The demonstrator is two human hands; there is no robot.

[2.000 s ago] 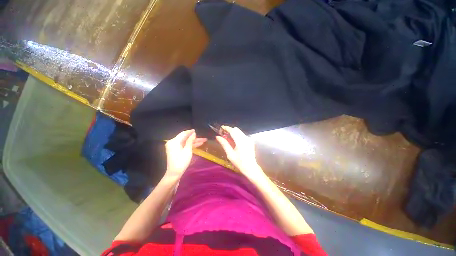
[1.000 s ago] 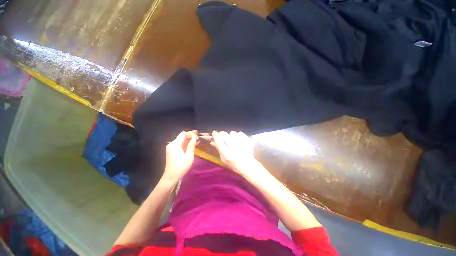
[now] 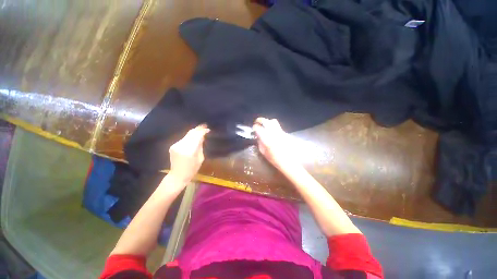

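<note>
A black garment (image 3: 234,82) lies spread on the glossy brown table, its near edge between my hands. My left hand (image 3: 188,151) pinches the garment's near edge with thumb and fingertips. My right hand (image 3: 270,140) is closed around small silvery thread snips (image 3: 245,131), whose blades point left over the cloth and glare white. The handles of the snips are hidden in my fingers. No loose thread can be made out.
The brown table (image 3: 349,163) has yellow tape (image 3: 436,224) along its near edge. More black cloth (image 3: 463,158) lies at the right, with a small white label (image 3: 414,23) above. A pale green bin (image 3: 49,190) stands below left, with blue cloth (image 3: 99,190) in it.
Both hands have moved up the table, away from my apron, and are farther apart. The snips' blades now show clearly. The view has shifted, so the garment appears more to the left.
</note>
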